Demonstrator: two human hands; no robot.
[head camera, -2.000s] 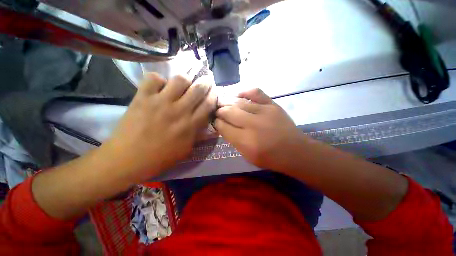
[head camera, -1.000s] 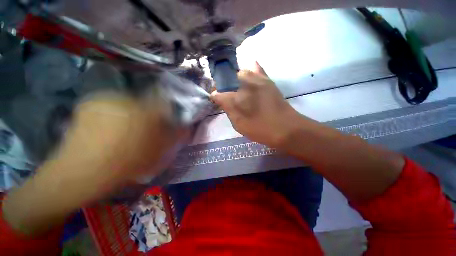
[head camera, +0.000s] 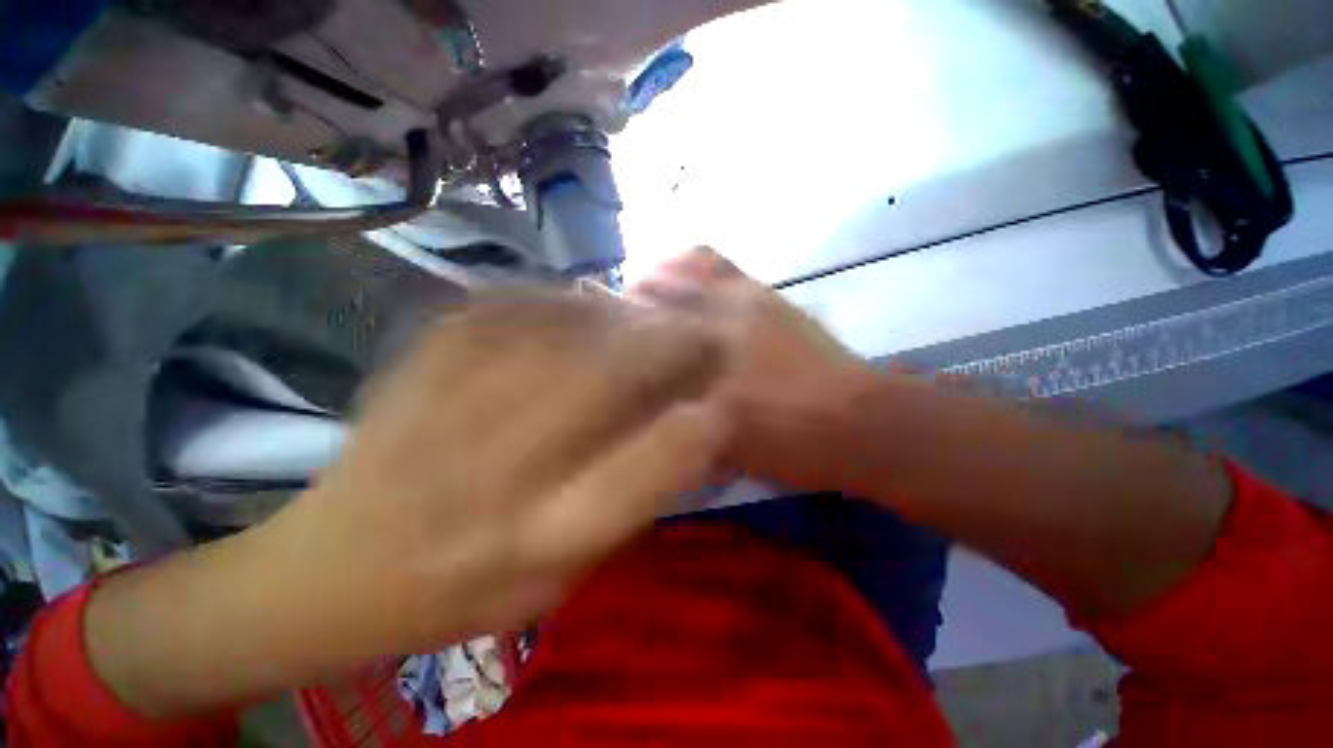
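Note:
A dark grey garment piece (head camera: 314, 300) lies left of the needle area, with pale cloth in its folds. The white sewing machine head (head camera: 190, 73) is overhead at the upper left, with a ribbed grey cylindrical attachment (head camera: 573, 197) pointing down. My left hand (head camera: 519, 424) is blurred and in front of the cloth's near end. My right hand (head camera: 753, 365) is just right of it, below the attachment, and the left hand overlaps it. The fingertips of both are blurred or hidden, so what they hold cannot be told.
Black-handled scissors (head camera: 1221, 183) with a green part lie at the upper right on the white machine bed (head camera: 877, 132). A measuring tape (head camera: 1155, 351) runs along the front edge. A red basket (head camera: 351, 709) with fabric scraps (head camera: 475, 680) is below, by the lap.
My left hand has moved right, from the blurred cloth at left to my right hand. Dark grey cloth now lies spread left of the attachment. The camera view has shifted slightly.

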